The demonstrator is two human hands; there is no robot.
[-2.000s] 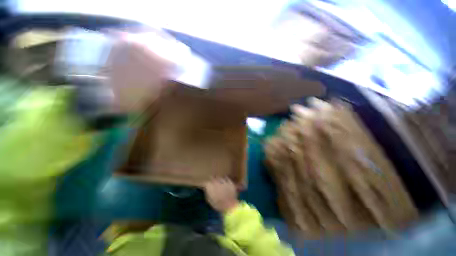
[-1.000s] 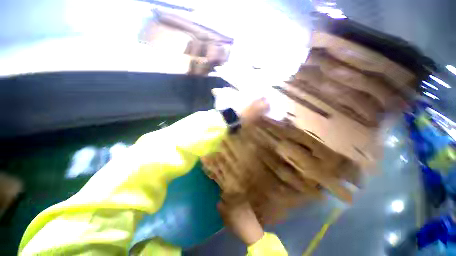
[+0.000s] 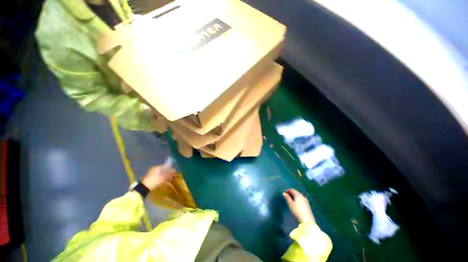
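Observation:
A stack of several brown cartons stands on the green bench in front of me, its layers skewed; the top lid has a black printed label and a long slot. My left hand, with a dark watch, is at the bench's left edge beside an orange-yellow crumpled bag. A small pale, translucent piece shows at its fingertips. My right hand is over the bench with fingers slightly curled and nothing visible in it. Rows of white strips and a loose pale pile lie on the bench to the right.
A person in a yellow-green smock stands at the far left with an arm against the stack. A dark raised edge curves along the right. The grey floor with a yellow line is on the left.
The view has swung from the right-side carton piles to the bench and another stack. Both my hands have come away from the cartons and are now apart, low in the picture.

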